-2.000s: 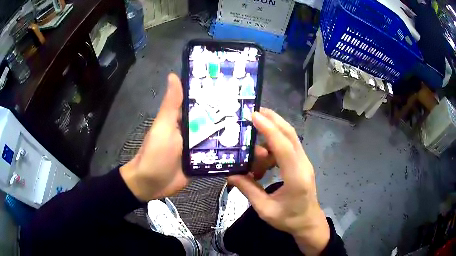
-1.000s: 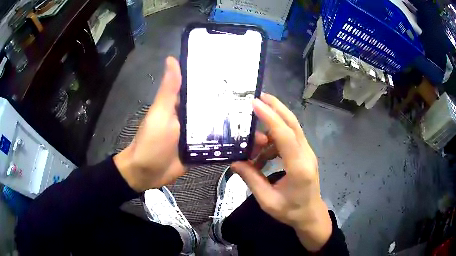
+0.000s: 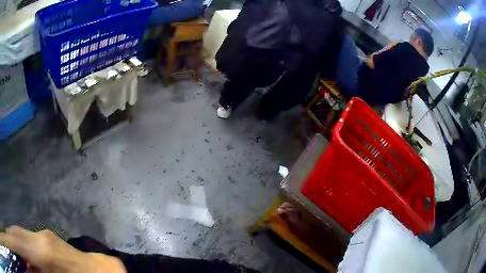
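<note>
My right hand is at the bottom left corner, cut off by the frame edge and slightly blurred. Its fingers lie at a small part of the smartphone, which shows as a dark edge with a glaring patch in the corner. Whether the fingers grip the phone or only rest by it cannot be told. My left hand is out of the picture. My dark sleeve runs along the bottom edge.
A red slotted crate stands on a low support at right, behind a white block-like object. A blue crate sits on a cloth-covered stand at upper left. A person in black is by a white-topped table. Dark-clothed figures are at top centre.
The view has swung to the right. The phone and my right hand have shifted to the bottom left corner, my left hand has left the picture, and the red crate and people now show.
</note>
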